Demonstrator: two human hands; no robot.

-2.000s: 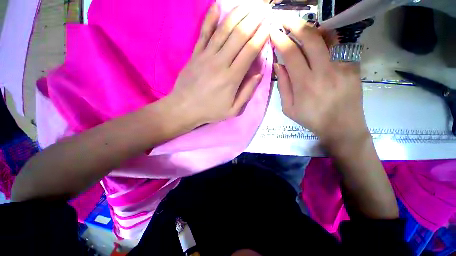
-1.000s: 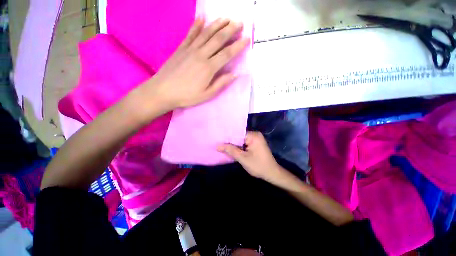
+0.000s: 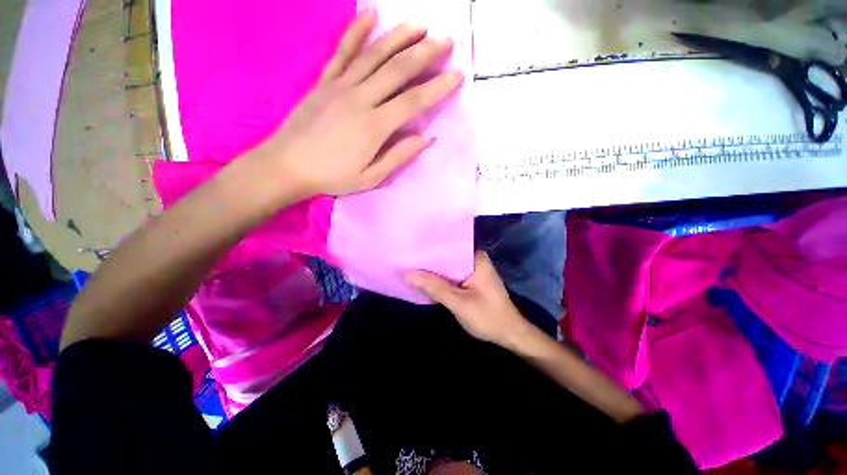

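Note:
A light-pink piece [image 3: 409, 218] lies over the white table edge, its lower end hanging toward my lap. A hot-pink shell panel [image 3: 251, 79] lies to its left, partly under my left forearm. My left hand [image 3: 381, 107] rests flat on the light-pink piece with fingers spread, some fingertips near the bright top. My right hand [image 3: 469, 292] pinches the lower right corner of the light-pink piece, thumb on top, other fingers mostly hidden beneath it. The needle area is not in view.
Black tailor's shears [image 3: 789, 70] lie at the right on the white table [image 3: 594, 111], above printed ruler markings. A pale-pink strip [image 3: 42, 102] lies on the tan board [image 3: 102, 139] at far left. Magenta pieces [image 3: 706, 371] lie over a blue basket at lower right; more are bundled at lower left.
My right hand has left the needle area and taken hold of the light-pink piece's lower corner. The machine parts have left the view. Lately the hot-pink cloth at left has drawn in and flattened.

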